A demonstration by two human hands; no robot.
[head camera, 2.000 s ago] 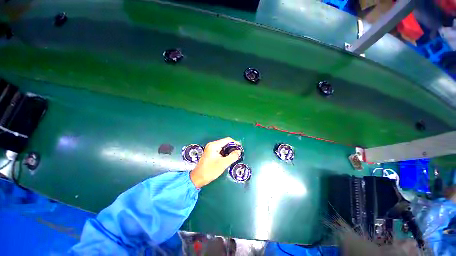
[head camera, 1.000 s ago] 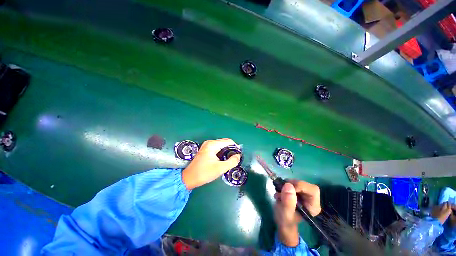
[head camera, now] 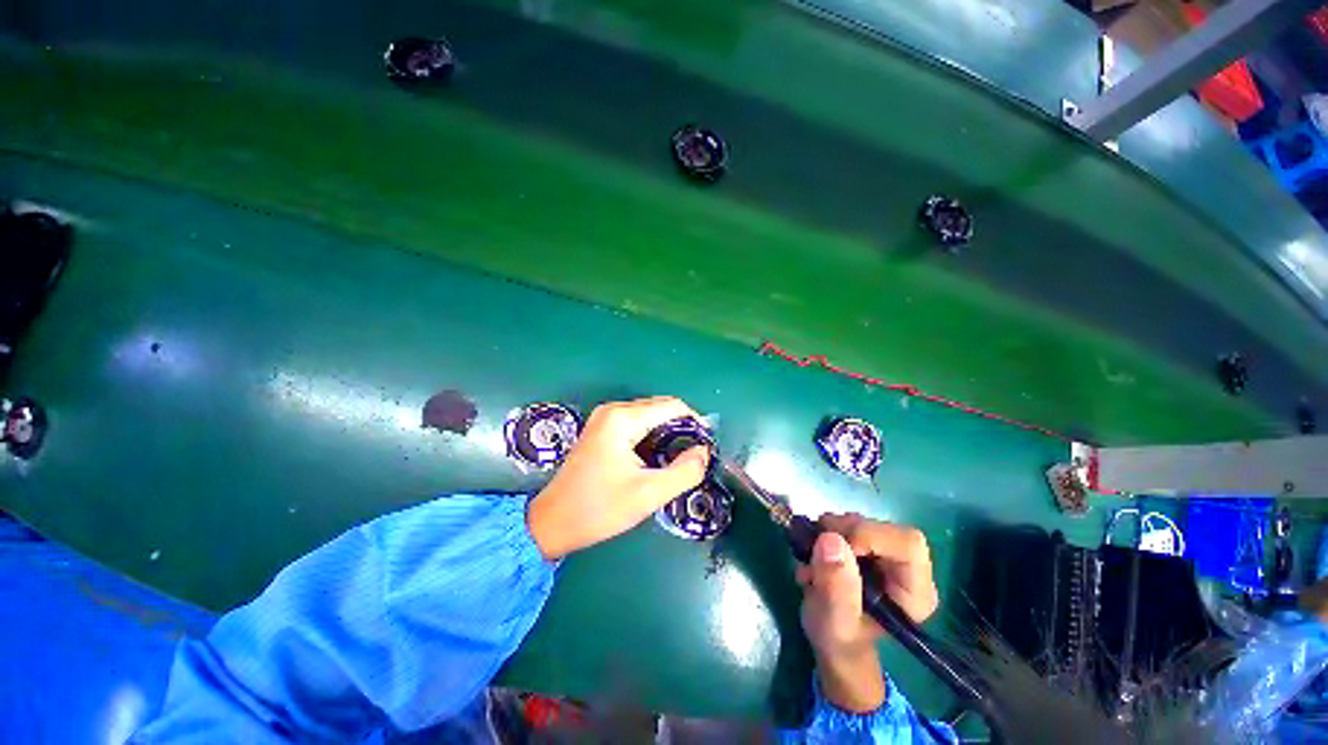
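Note:
My left hand [head camera: 612,477] holds a small black speaker driver [head camera: 679,438] by its rim, just above the bench. My right hand [head camera: 862,590] grips a soldering iron [head camera: 798,533] like a pen. The iron's narrow tip points up-left and reaches the right edge of the held driver; whether it touches cannot be told. Another driver [head camera: 699,510] lies just below the held one, partly hidden by my left hand. One driver [head camera: 543,435] lies left of my hand and one [head camera: 851,447] lies to the right on the green bench.
Several drivers ride the green conveyor belt [head camera: 583,218] beyond the bench. A red cord [head camera: 910,389] runs along the bench-belt edge to a pale post [head camera: 1209,467]. A black ribbed box [head camera: 1085,597] stands at right. Another driver [head camera: 21,425] lies at far left.
My right hand has come into view with the iron, and its tip has moved up-left to the held driver. My left hand keeps its hold. The view has shifted slightly.

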